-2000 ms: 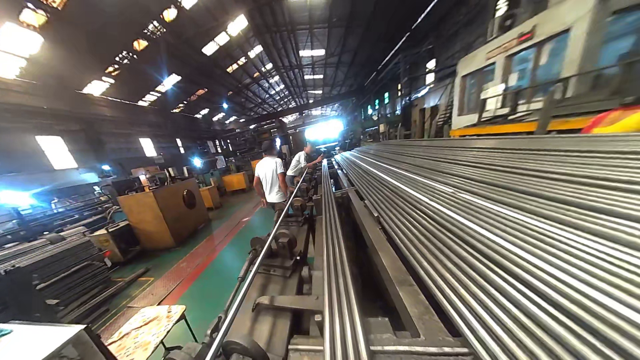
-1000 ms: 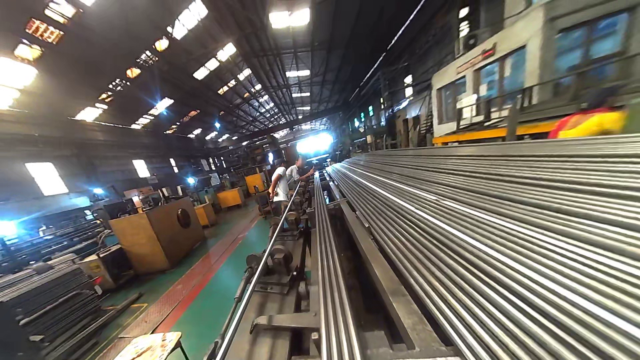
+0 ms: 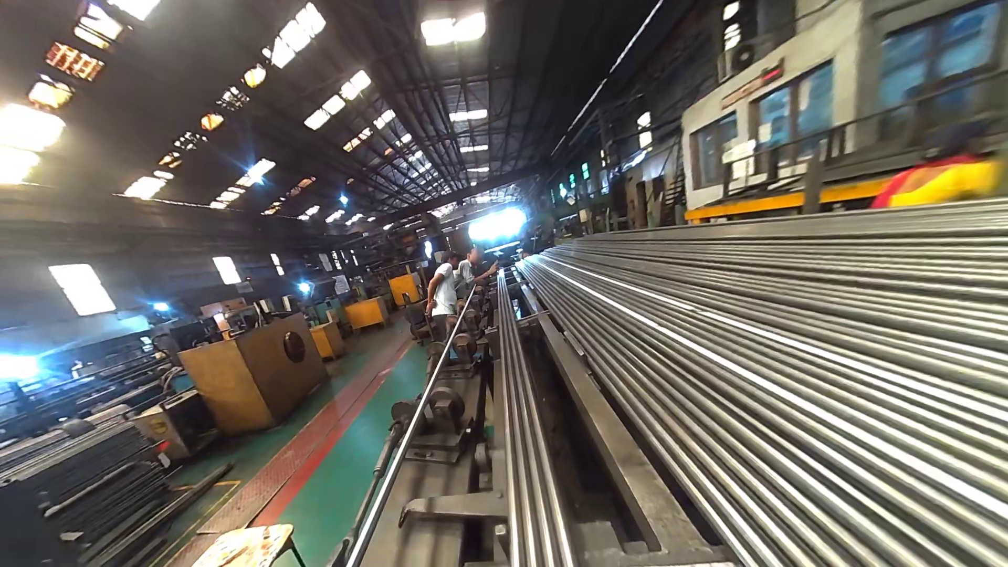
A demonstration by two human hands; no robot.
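Neither my left hand nor my right hand shows in the head view, so what they hold or touch is hidden. Long bright metal tubes or bars (image 3: 772, 346) lie side by side across the right half, running away from me. A smaller row of metal bars (image 3: 526, 441) rests on the machine bed at the centre. To its left, a single long bar (image 3: 421, 417) runs along a line of rollers (image 3: 446, 406). A flat metal arm (image 3: 453, 506) sticks out beside the small row.
Two people in light shirts (image 3: 445, 287) stand beside the line, far ahead. A brown metal cabinet (image 3: 260, 370) and a patterned stool (image 3: 244, 545) are at the left, near dark stacked bars (image 3: 94, 457). Behind the bars at right is a person in yellow and red (image 3: 941, 179).
The view has shifted somewhat. The nearer far-off person, whose arm hung lower two seconds ago, now stands closer to the other one beside the line.
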